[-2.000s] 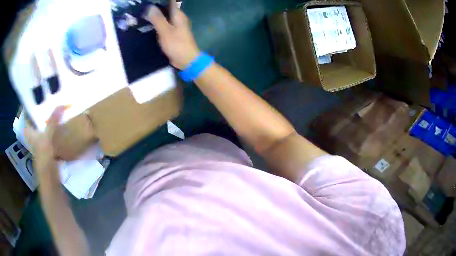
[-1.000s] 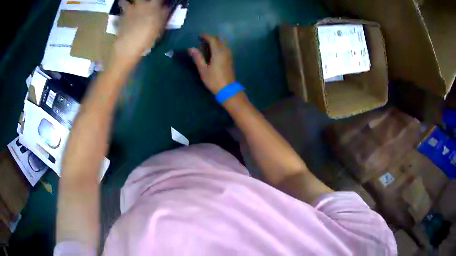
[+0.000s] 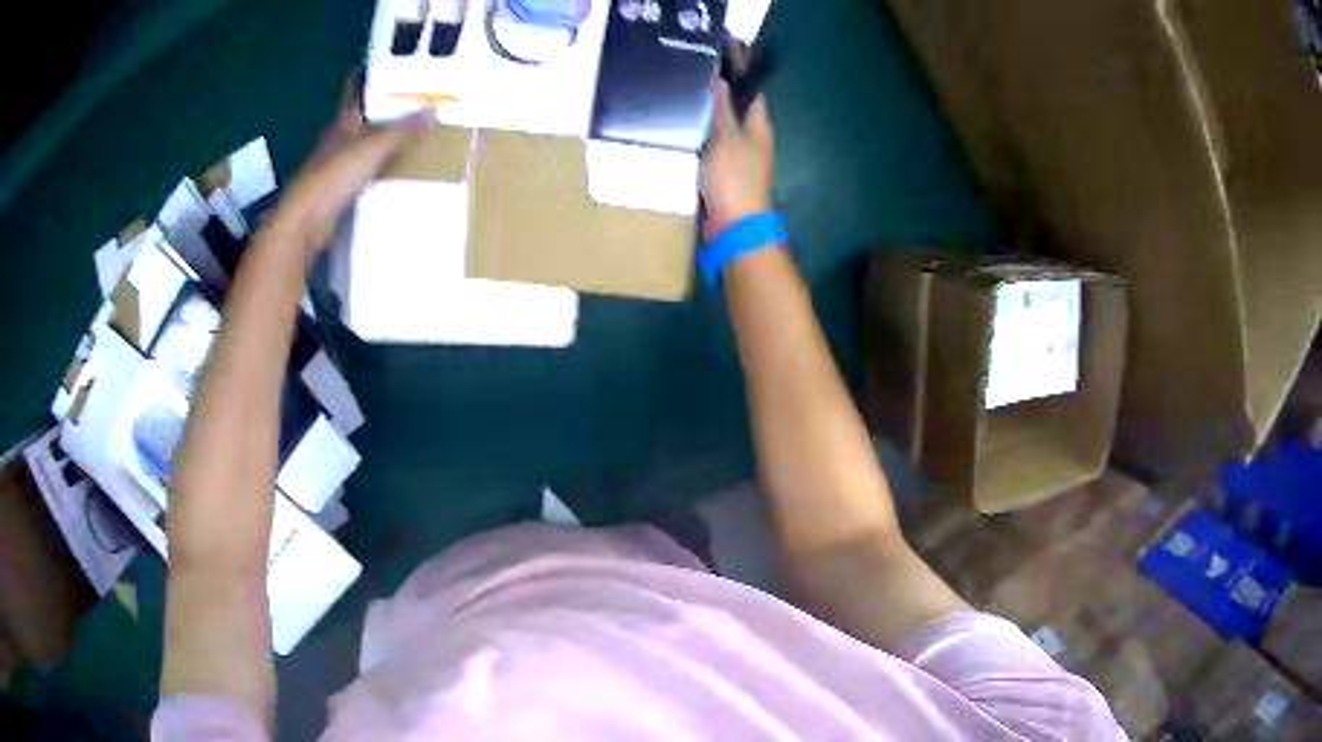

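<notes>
A printed retail carton (image 3: pixel 529 87), white with a product picture and a black side panel, is at the top of the view, cut off by the edge. Its brown and white flaps (image 3: pixel 580 218) point toward me. My left hand (image 3: pixel 341 174) grips its left side, the fingers partly behind it. My right hand (image 3: pixel 740 160), with a blue wristband, holds the right edge by the black panel. Whether it is one carton or several stacked cannot be told.
A fanned pile of flat cartons (image 3: pixel 131 392) lies on the green bench (image 3: pixel 450 435) at the left, partly behind my left arm. A white paper scrap (image 3: pixel 557 507) lies near my body. A small open brown box (image 3: pixel 942 377), a large brown carton (image 3: pixel 1073 203) and blue packages (image 3: pixel 1215 573) are at the right.
My right hand, free and apart a second ago, now holds the carton's right side. The carton appears further right, with its printed face showing. The view has shifted, and the left pile looks more spread.
</notes>
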